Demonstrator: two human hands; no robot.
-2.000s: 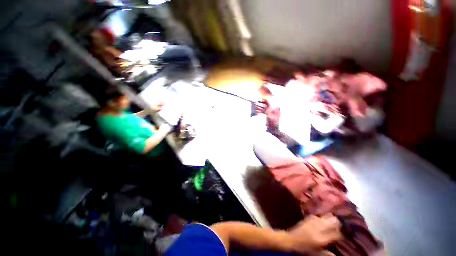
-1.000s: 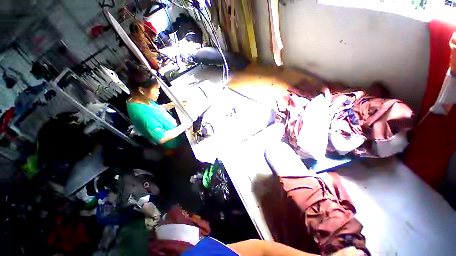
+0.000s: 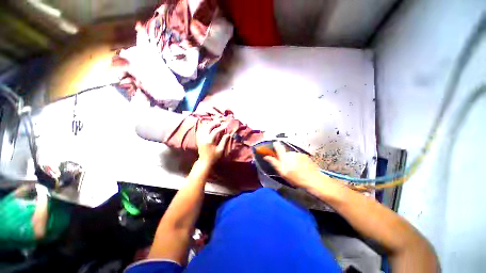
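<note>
A reddish-brown garment piece (image 3: 184, 134) lies bunched around the narrow grey padded board (image 3: 152, 125), whose rounded left end is bare. My left hand (image 3: 209, 139) rests on the cloth with its fingers apart. My right hand (image 3: 290, 162) is closed on the orange-brown handle of the steam iron (image 3: 259, 151). The iron's dark pointed plate is at the right end of the cloth; whether it touches the cloth is unclear.
A brown and white garment pile (image 3: 184, 50) lies at the back over a blue edge (image 3: 197, 91). Blue and yellowish hoses (image 3: 394, 178) run right from the iron. The table (image 3: 298, 80) has dark specks. A person in green (image 3: 32, 218) is at far left.
The view has swung right and down. My right hand has come into view holding the iron. My left hand, at the picture's lower edge before, now lies on the middle of the cloth.
</note>
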